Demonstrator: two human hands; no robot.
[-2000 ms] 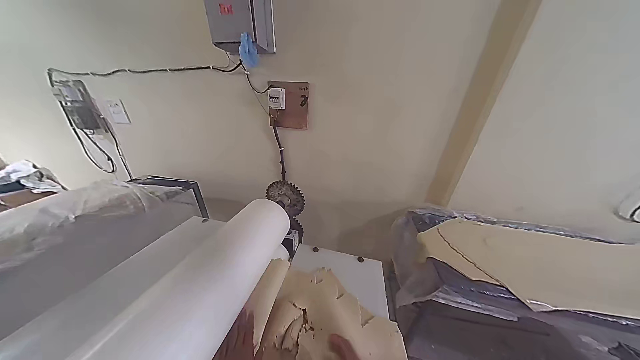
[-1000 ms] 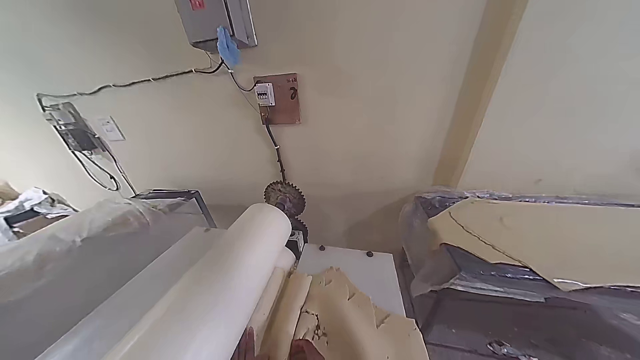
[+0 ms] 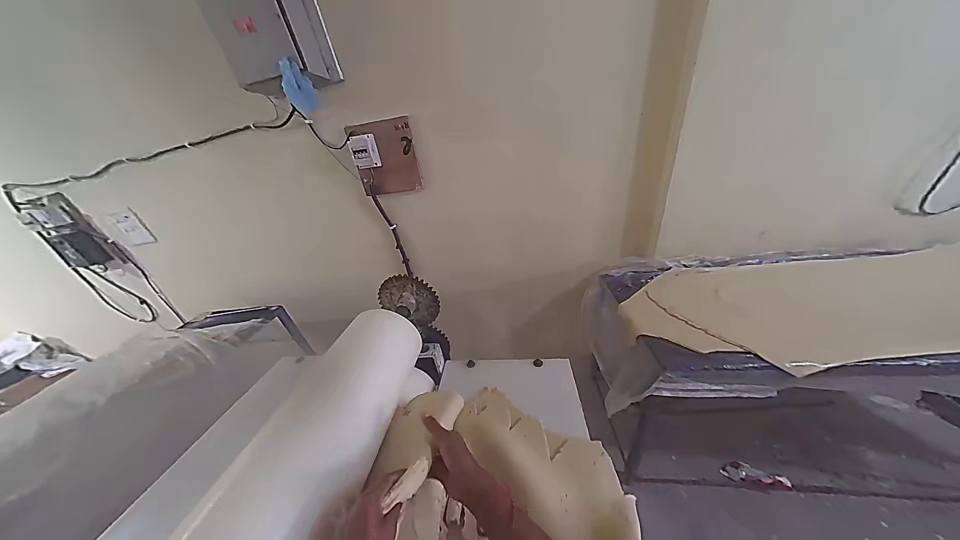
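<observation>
A thick sheet of beige dough-like material [image 3: 540, 465] lies folded and rough-edged over a white machine plate [image 3: 517, 375]. My right hand [image 3: 469, 469] grips a fold of the sheet, its fingers pointing up toward the rollers. Low in the view, my left hand [image 3: 371, 510] holds a torn, lumpy edge of the same material close beside the large white roller [image 3: 322, 420]. A smaller white roller [image 3: 417, 384] shows partly behind the fold. Parts of both hands are blurred or cut off by the bottom edge.
Exposed toothed gears [image 3: 409, 298] stand at the roller's far end, near the wall. On the right, a plastic-covered table [image 3: 622, 367] bears a flat beige sheet [image 3: 750, 307]. Clear plastic [image 3: 112, 405] covers a surface at left. A grey electrical cabinet [image 3: 259, 37] hangs above.
My hands, low at the frame's bottom edge before, have come further up into view beside the large roller. The sheet's near part is now lifted and bunched between them.
</observation>
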